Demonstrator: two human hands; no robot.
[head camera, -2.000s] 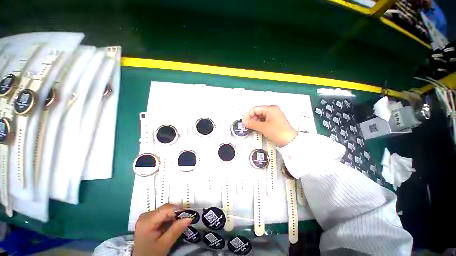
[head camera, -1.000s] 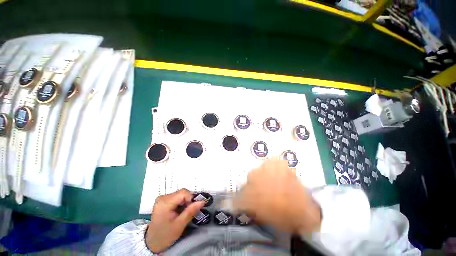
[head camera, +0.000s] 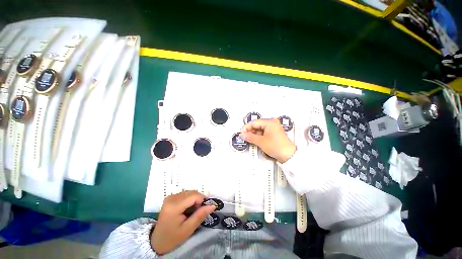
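Note:
Several round smartwatches lie in two rows on a white foam sheet (head camera: 197, 179). The four at the left, such as this smartwatch (head camera: 163, 149), have plain black faces. Others further right show white print. My right hand (head camera: 267, 137) has its fingertips on a printed screen sticker (head camera: 239, 142) on a lower-row watch and covers part of its neighbour. My left hand (head camera: 180, 220) pinches the sticker sheet (head camera: 231, 222) near my body; several black printed discs show on it. Cream straps (head camera: 270, 192) hang towards me below my right hand and forearm.
Loaded foam sheets (head camera: 114, 111) are stacked at the left. Dark sticker stock (head camera: 354, 136) lies right of the foam sheet, with a white bar (head camera: 345, 90) above it. A small white box (head camera: 385, 126), a bottle (head camera: 413, 115) and a crumpled tissue (head camera: 404, 167) are further right. A yellow edge (head camera: 253, 68) runs behind.
My right hand went from an upper-row watch down to the sticker sheet, then up to a lower-row watch. That watch was plain black and now shows print. The sheet has fewer discs.

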